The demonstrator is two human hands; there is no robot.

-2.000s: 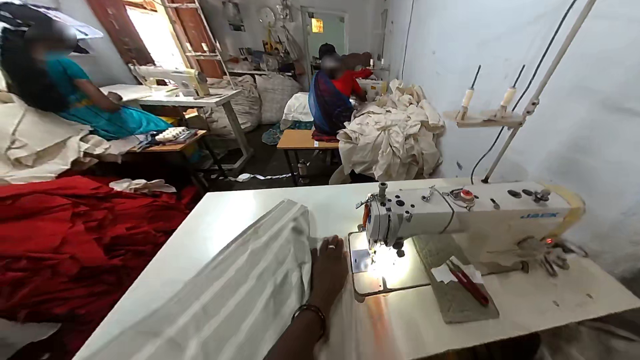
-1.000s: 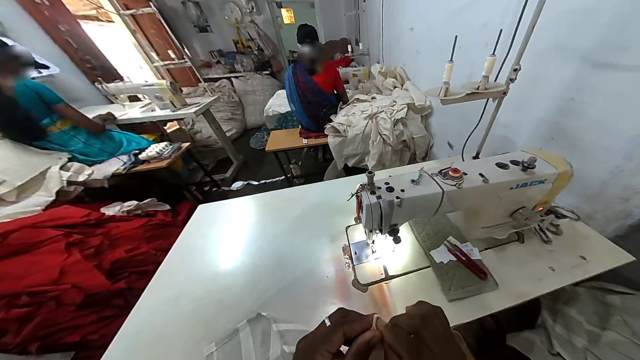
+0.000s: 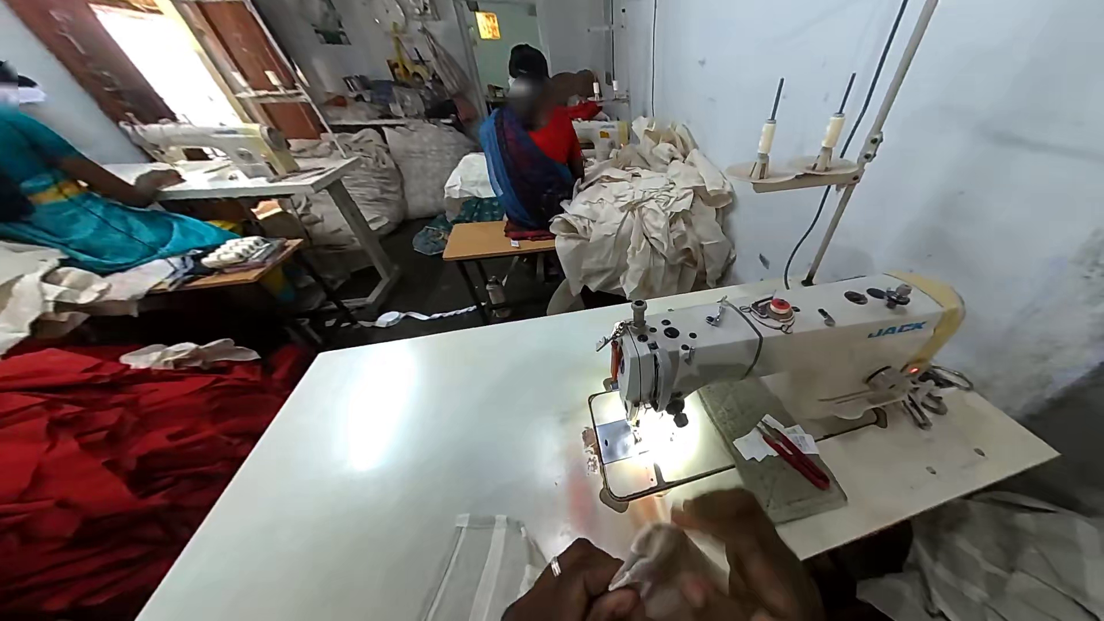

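Pale fabric with lighter stripes [image 3: 487, 556] lies over the front edge of the white sewing table [image 3: 431, 431]. My left hand [image 3: 578, 582], with a ring on one finger, pinches a bunched white piece of cloth [image 3: 660, 556]. On the other side of that piece, my right hand [image 3: 746, 548] grips it too, its fingers partly blurred. Both hands are just in front of the lit needle plate [image 3: 630, 453] of a Jack sewing machine [image 3: 776, 336]. Red-handled thread snips [image 3: 798, 457] rest on paper scraps on a grey pad [image 3: 776, 500] right of the needle.
A thread stand with two cones [image 3: 798, 177] rises behind the machine. Red fabric [image 3: 129, 466] is heaped at the left. Beyond the table are a pile of cream cloth [image 3: 647, 224], a wooden bench [image 3: 496, 241], and two people seated at other machines. Grey cloth [image 3: 992, 561] hangs at the lower right.
Two seconds ago the striped fabric was spread across the table beside a hand; it is now mostly drawn to the front edge. Both hands have come together on the cloth, and the right hand has shifted slightly up.
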